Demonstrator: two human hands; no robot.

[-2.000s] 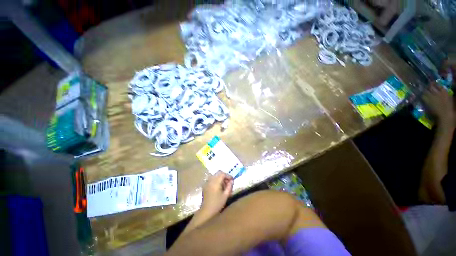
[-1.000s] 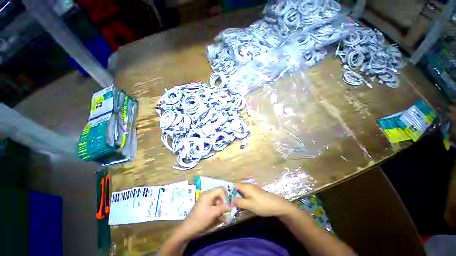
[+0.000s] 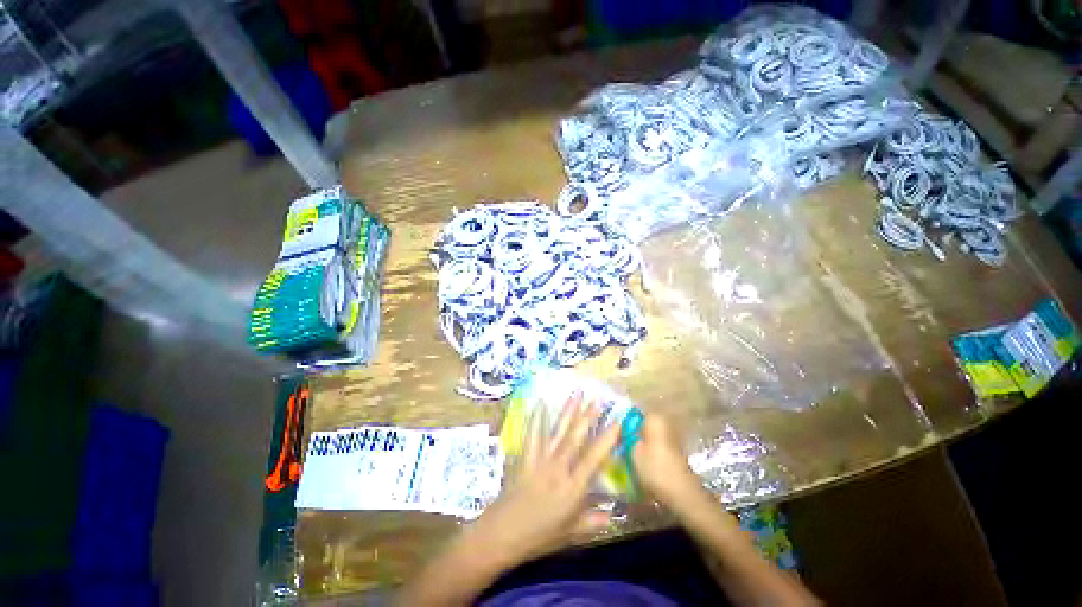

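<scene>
A teal and yellow retail bag [image 3: 570, 397] lies on the table near the front edge, blurred, just in front of the loose heap of white coiled cables [image 3: 534, 285]. My left hand [image 3: 548, 474] lies over the bag with its fingers spread. My right hand [image 3: 655, 457] is at the bag's right side, its fingers at the teal edge; its grip is blurred. Whether a cable is inside the bag cannot be seen. White insert cards [image 3: 398, 470] lie fanned to the left of my left hand.
A stack of printed bags [image 3: 318, 285] stands at the left by the post. An orange-red tool [image 3: 288, 439] lies on a dark green strip. Bulk cables [image 3: 736, 113] under clear plastic [image 3: 736, 285] lie further back. More bags [image 3: 1018, 353] are at the right edge. A carton [image 3: 878, 534] is below the table.
My hands have gone from working close together at the bag to lying over and beside it, with the left fingers spread. The view has shifted, so the table's contents appear further right.
</scene>
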